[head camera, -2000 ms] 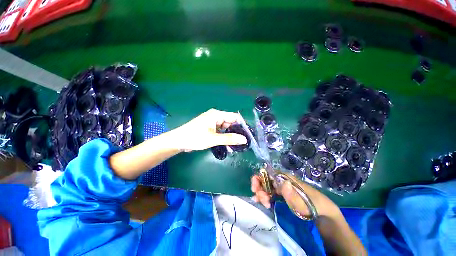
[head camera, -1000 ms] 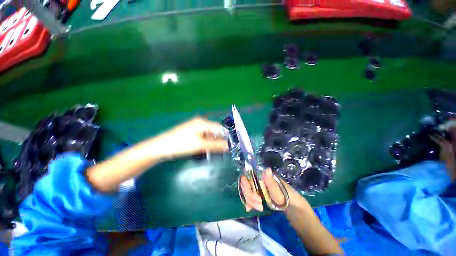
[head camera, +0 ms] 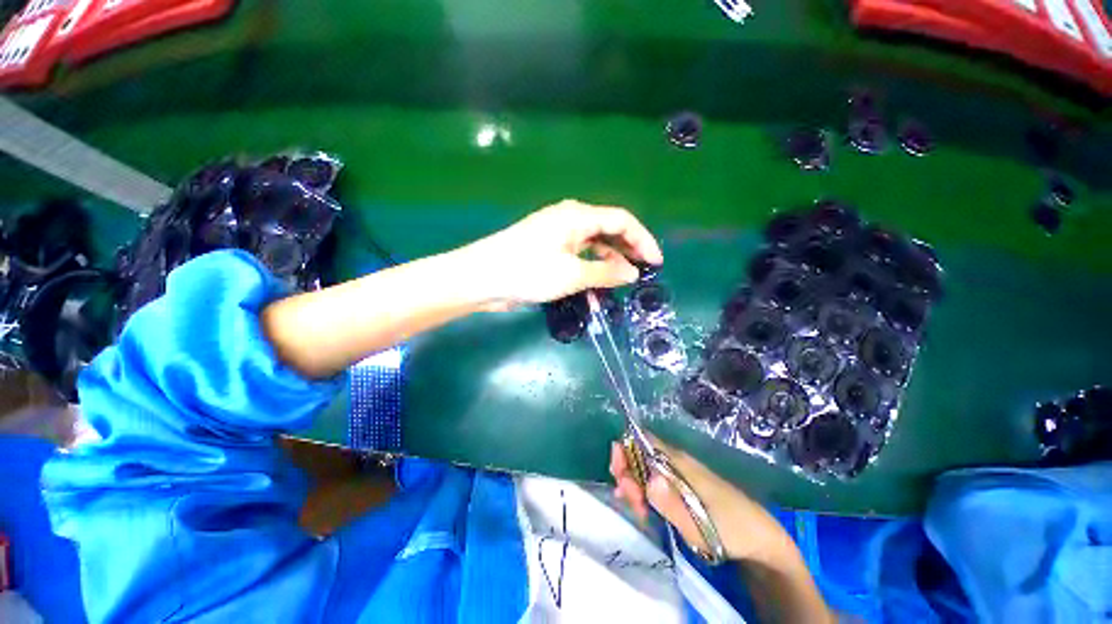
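Note:
My left hand is over the bench with fingertips bent down at a black disc, partly hidden under them. A dark cut piece shows below the palm. My right hand holds the scissors by the loop handles; the blades point up and left, nearly closed, their tips by my left fingers. A short strip of black discs in clear film lies just right of the blades. A sheet of black discs lies flat to the right.
A stack of sheets is at left, beside a blue perforated strip. Loose black discs lie at the back right. Red trays stand at the far corners. A blue sleeve of another person is at lower right.
The view has swung back left. My left hand has moved to the top of the short strip. The scissors are more closed. A single disc now lies on the bench further back.

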